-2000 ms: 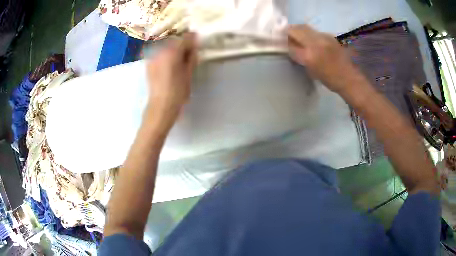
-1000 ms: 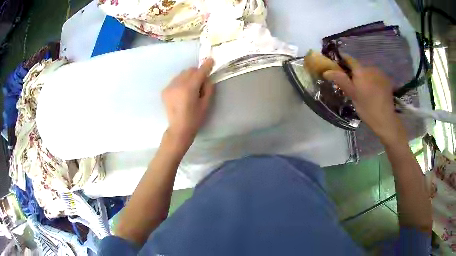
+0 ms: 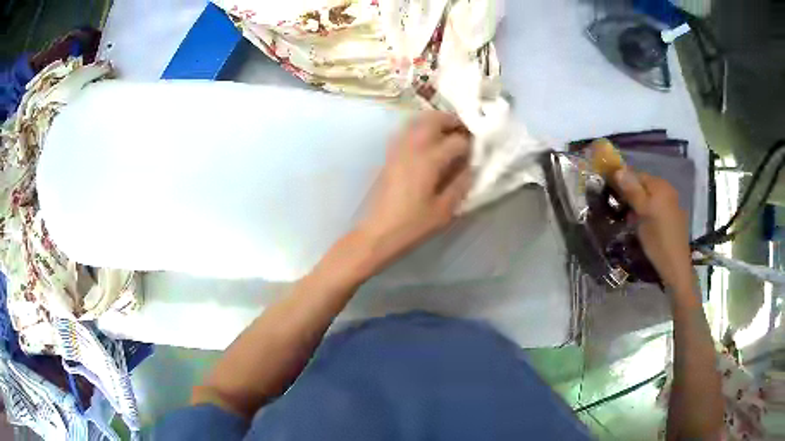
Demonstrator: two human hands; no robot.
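Note:
A thin cream floral garment (image 3: 344, 43) lies over the back edge of the white padded buck (image 3: 198, 181). Its pale end is gathered beside my left hand (image 3: 422, 172). My left hand is bent over this cloth and grips it, slightly blurred; its fingertips are partly hidden. My right hand (image 3: 658, 211) is shut on the tan handle of the steam iron (image 3: 607, 228). The iron is tilted at the buck's right end, close to the cloth, over the grey-purple rest pad. Whether its soleplate touches the cloth cannot be told.
A blue support (image 3: 205, 45) stands behind the buck. A grey iron-shaped plate (image 3: 635, 47) lies at the far right. Heaped floral cloth (image 3: 39, 215) hangs at the left, with striped hangers (image 3: 90, 370) below. A hose and black cord run off right.
My right hand took hold of the iron between the first two frames. Since then my left hand has moved right, and the garment's pale end is now bunched. The view has shifted.

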